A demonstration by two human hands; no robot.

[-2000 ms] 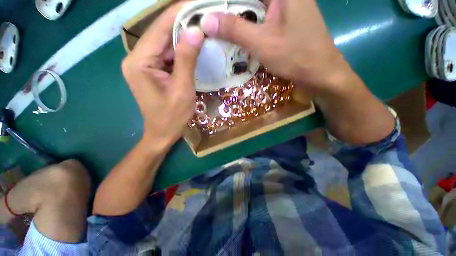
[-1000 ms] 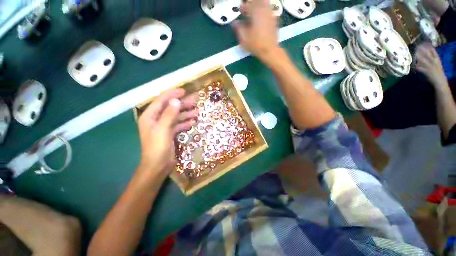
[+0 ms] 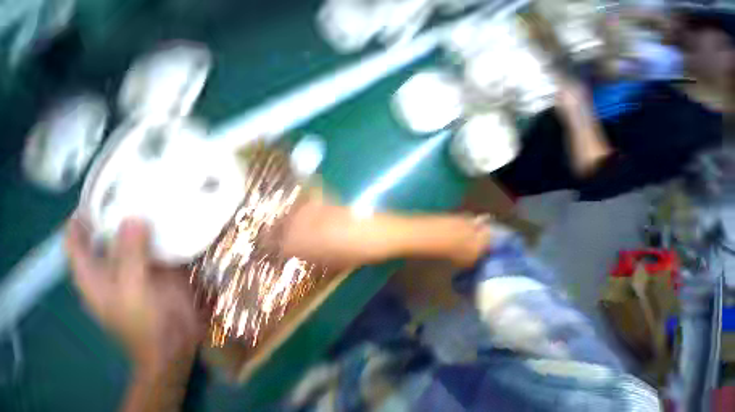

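The view is strongly blurred. My left hand [image 3: 133,290] holds a white cover plate [image 3: 165,197] from below its near edge, above the left side of the parts box. Dark holes show faintly in the plate. My right hand [image 3: 310,229] is over the right part of the cardboard parts box [image 3: 294,322], above the heap of copper-coloured rings [image 3: 262,282]. Its fingers are blurred, so I cannot tell whether it holds a ring.
White cover plates [image 3: 68,141] lie at the far left. Piles of white plates [image 3: 483,143] stand at the far right. A white disc [image 3: 308,154] lies beyond the box. A long white strip [image 3: 322,92] crosses the green bench. Another person's arm [image 3: 584,133] is at the right.
My left hand now holds a cover plate. My right hand has come back from the far plates to the box. The view has swung right, so the bench appears shifted left.
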